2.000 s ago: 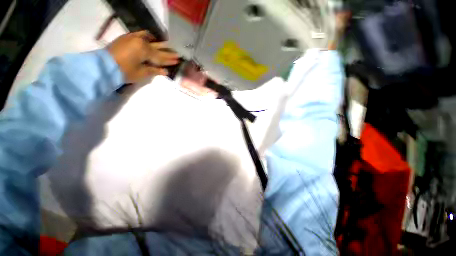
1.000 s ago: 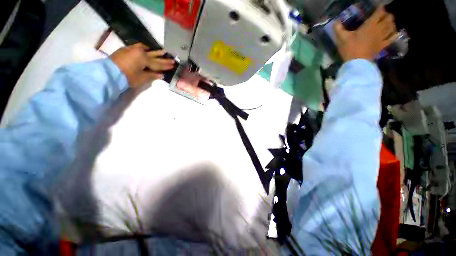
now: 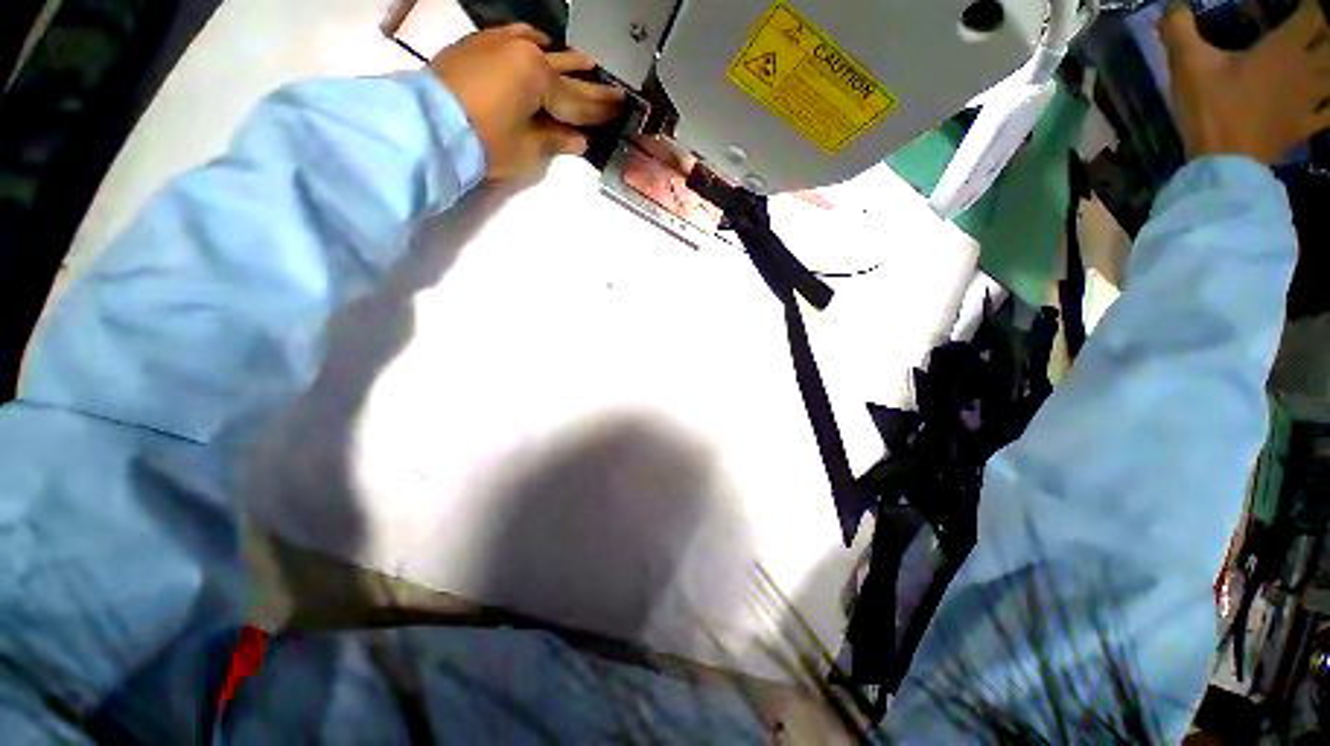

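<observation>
The sewing machine's grey-white head (image 3: 700, 88) with a yellow CAUTION label is at top centre. A dark shoulder strap (image 3: 518, 15) runs in from the top edge, partly hidden by my left hand (image 3: 525, 102). The fingers of my left hand hold it down beside the metal clamp and pinkish plate (image 3: 659, 178). A narrow black webbing strap (image 3: 817, 394) comes out on the other side, its short tail lying crosswise on the white sheet (image 3: 481, 350). My right hand (image 3: 1247, 80) is at the upper right corner, beside a dark object; its grip is unclear.
A pile of black webbing pieces (image 3: 948, 423) with pointed ends lies at right, partly beside my right sleeve. A green surface (image 3: 1028, 204) is behind it. Dark material (image 3: 88, 146) lies along the left edge. A bit of red cloth (image 3: 241, 663) shows at lower left.
The view has shifted, so the machine head and work appear further right and higher. My right arm has swung outward from the machine to the upper right. My left hand stays by the clamp.
</observation>
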